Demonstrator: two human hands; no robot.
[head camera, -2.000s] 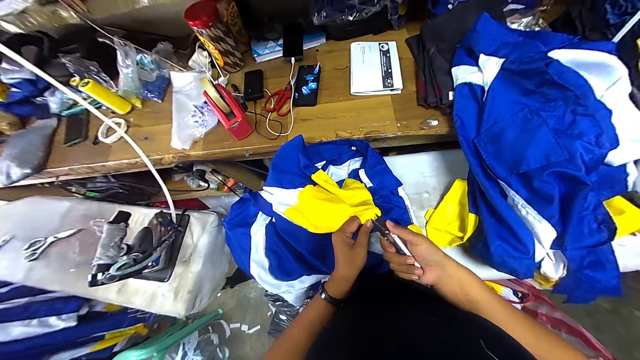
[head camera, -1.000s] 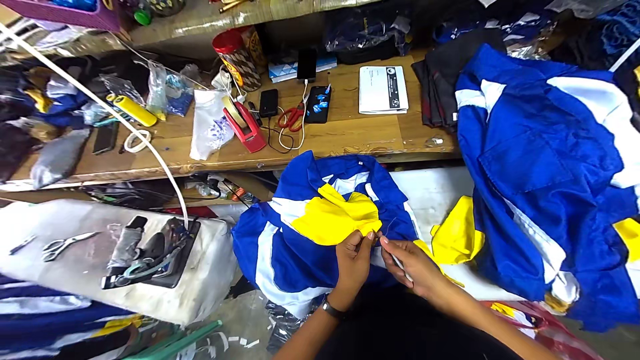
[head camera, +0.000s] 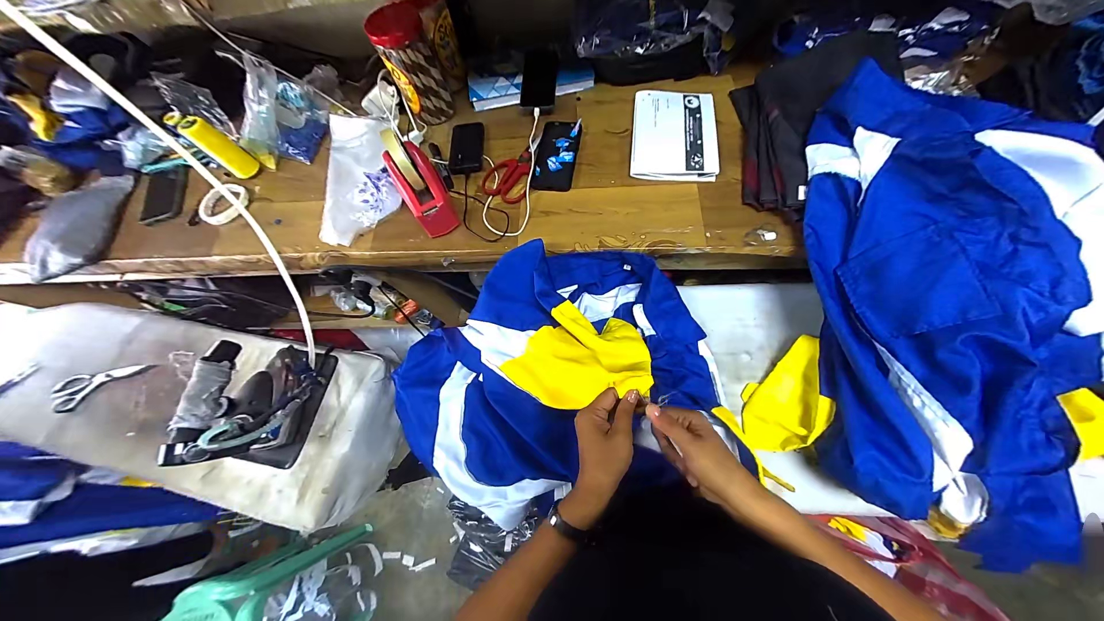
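Observation:
A blue, white and yellow collared garment (head camera: 517, 414) lies spread in front of me on a white-covered surface. At the lower edge of its yellow panel (head camera: 586, 362), my left hand (head camera: 606, 431) pinches the cloth between thumb and fingers. My right hand (head camera: 690, 440) meets it there, its fingertips closed at the same edge. Something small and dark shows between the fingertips, too small to name. The slim tool seen earlier in the right hand is not clearly visible. A loose yellow fabric piece (head camera: 785, 397) lies right of the hands.
Another blue and white garment (head camera: 923, 276) hangs over the right side. A wooden shelf (head camera: 604, 220) beyond holds a red tape dispenser (head camera: 431, 194), red-handled scissors (head camera: 507, 179), phones and papers. At left, an iron (head camera: 267, 392) and metal scissors (head camera: 90, 384) rest on a padded board (head camera: 345, 440).
Two seconds ago my right hand held a slim, light-coloured tool against the yellow cloth; now its fingertips are closed beside my left hand's at the cloth edge.

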